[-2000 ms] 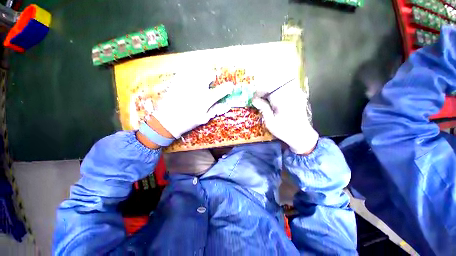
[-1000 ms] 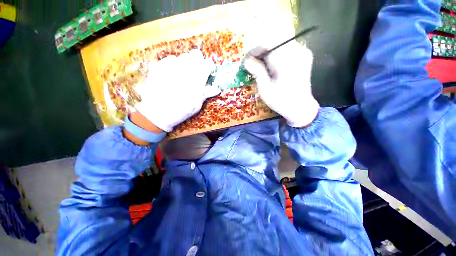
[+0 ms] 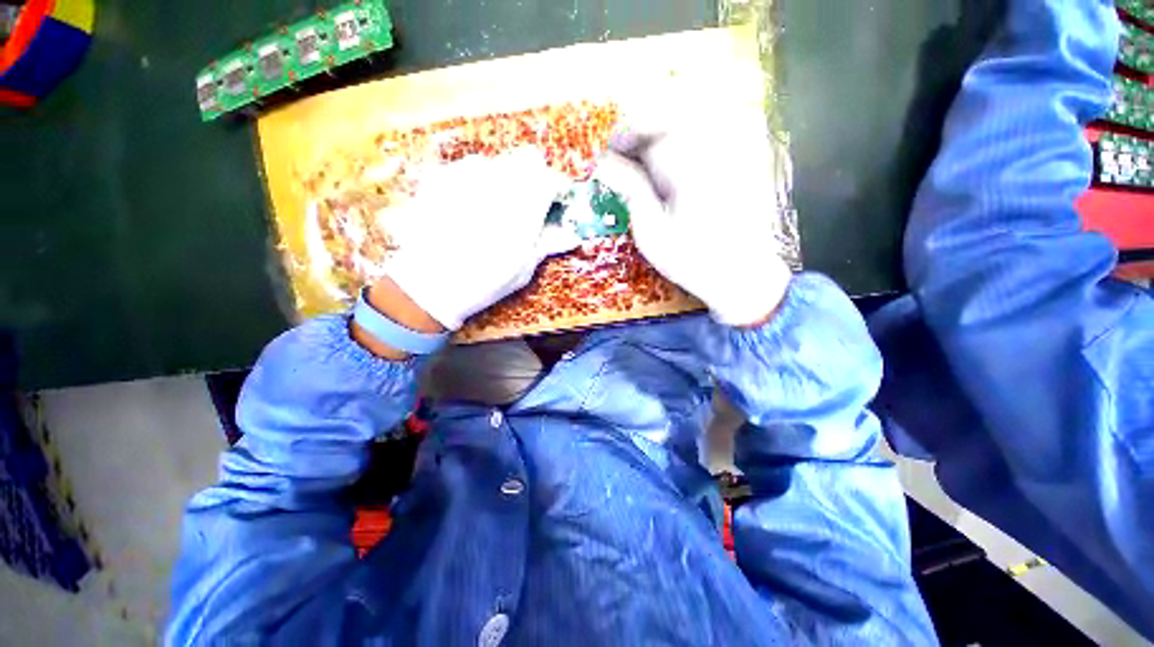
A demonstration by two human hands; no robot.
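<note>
A green circuit board panel [image 3: 600,211] shows between my two white-gloved hands above the work board. My left hand [image 3: 471,230] holds its left end, with the fingers covering part of it. My right hand [image 3: 704,209] is at the panel's right end, fingers pinched together. The dark tool does not show clearly now, so I cannot tell whether it is in the fingers. The yellow-edged work board [image 3: 294,253] has a glossy middle. Many red-brown flecks [image 3: 557,303] lie on it, above and below my hands.
Another green panel [image 3: 296,58] lies beyond the board's upper left corner. A colourful tape roll [image 3: 51,48] is at the far left. A person's blue sleeve [image 3: 1012,190] reaches in at the right, beside a red tray [image 3: 1120,215] with panels.
The dark tool jutting right from my right hand no longer shows. My left hand stays on the panel. The view has shifted, and the tape roll shows more fully than a second ago.
</note>
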